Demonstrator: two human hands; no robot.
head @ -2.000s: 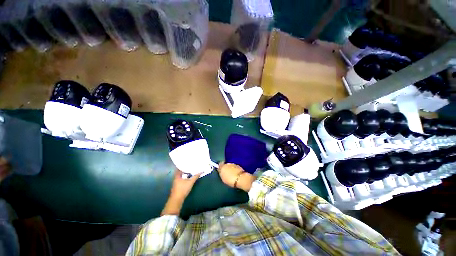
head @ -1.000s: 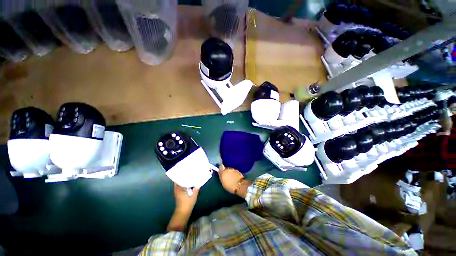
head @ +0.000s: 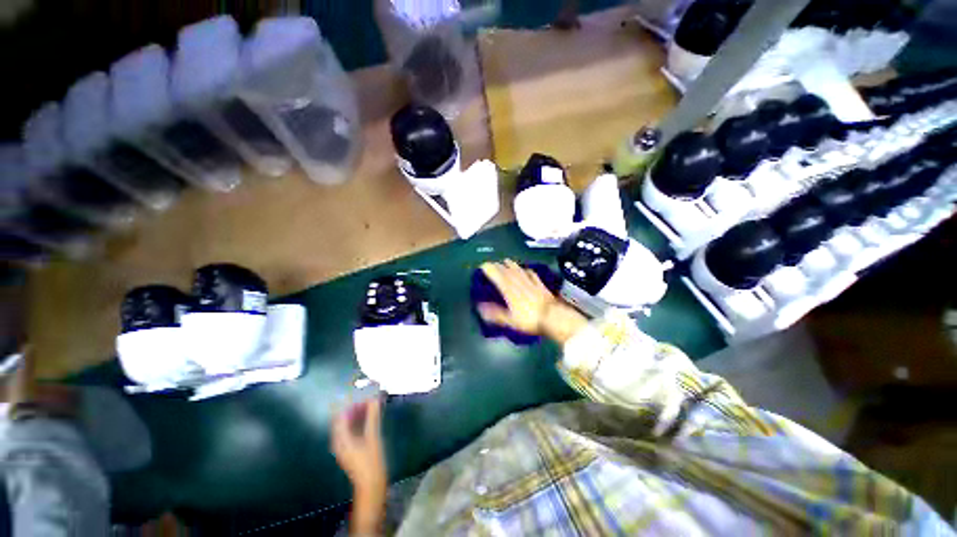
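Note:
A white dome camera with a black ball head [head: 399, 341] stands on the green mat in front of me, its LED dots facing up. My left hand [head: 359, 428] is just below it, slightly blurred, apart from the camera, fingers bent with a gap at the thumb; I see nothing in it. My right hand [head: 522, 299] lies flat on the crumpled purple-blue cloth [head: 489, 292], covering much of it. I cannot see its fingers gripping the cloth. Another camera [head: 609, 267] lies just right of the cloth.
Two cameras [head: 226, 330] stand at left; two more [head: 446, 178], [head: 544, 205] are behind. Finished camera rows [head: 792, 236] fill the right, by a metal post [head: 724, 79] and small bottle [head: 633, 152]. Clear trays [head: 299, 100] stand on cardboard [head: 346, 215]. A person's sleeve [head: 52, 467] is at left.
My left hand has let go of the camera and moved down. My right hand has left the camera's side and moved up onto the cloth. The camera now stands more upright.

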